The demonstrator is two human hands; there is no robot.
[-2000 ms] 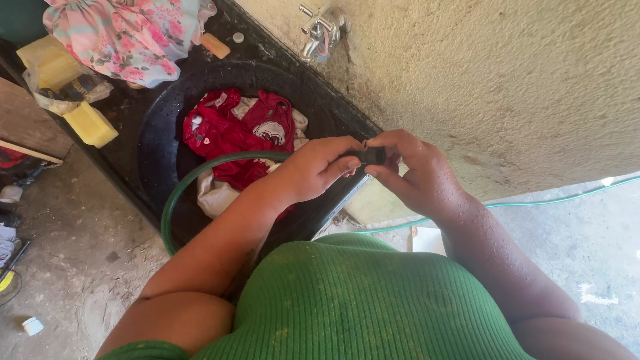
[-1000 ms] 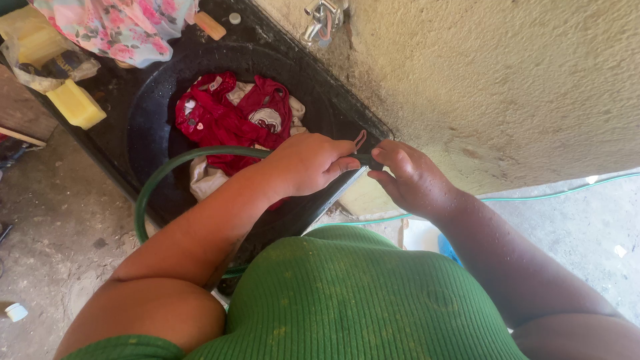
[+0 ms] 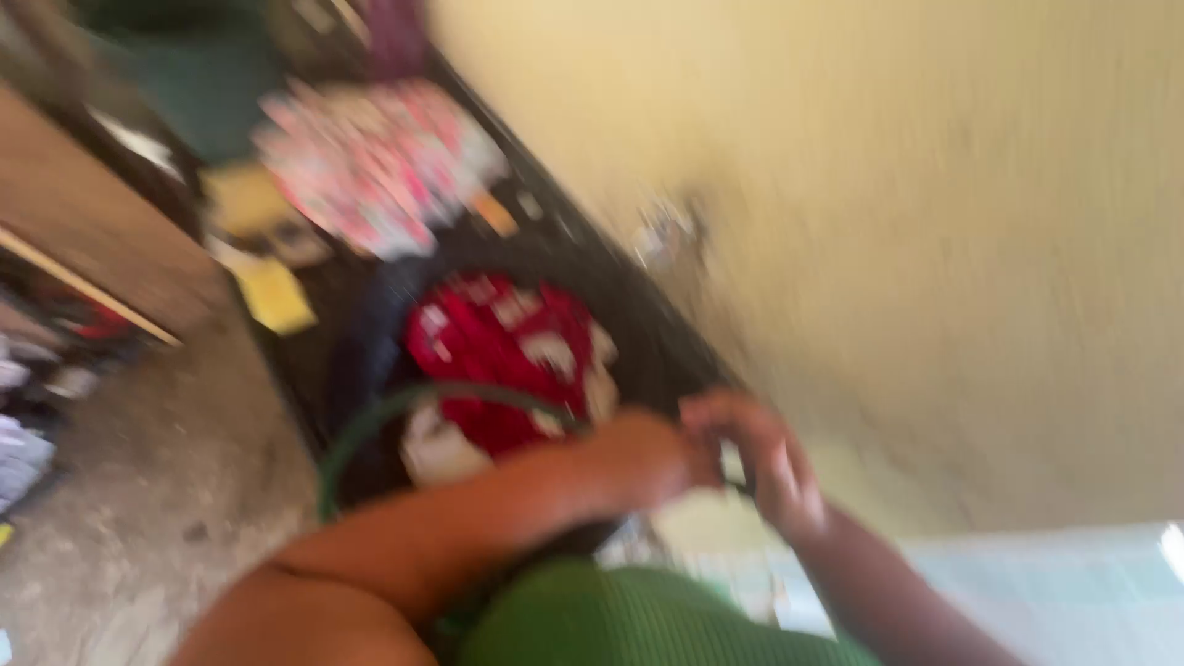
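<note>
The head view is blurred. My left hand [image 3: 647,455] is closed around the end of a green hose [image 3: 370,416], which curves back over a round black basin [image 3: 370,333]. My right hand [image 3: 760,455] is close beside it, fingers bent around a small dark piece at the hose end; the exact grip is smeared by motion. Wet red clothing [image 3: 481,356] with pale prints lies in the basin, and whitish cloth [image 3: 442,449] is bunched beside and below it.
A metal tap [image 3: 664,233] juts from the rough yellowish wall [image 3: 879,231]. Pink floral cloth [image 3: 379,166] lies on the dark counter beyond the basin, with a yellow block [image 3: 276,296] and an orange bar [image 3: 495,214] near it. A brown board [image 3: 102,203] stands at the left.
The view has swung, so the basin and hands sit farther right and lower. Both hands remain close together at the hose end.
</note>
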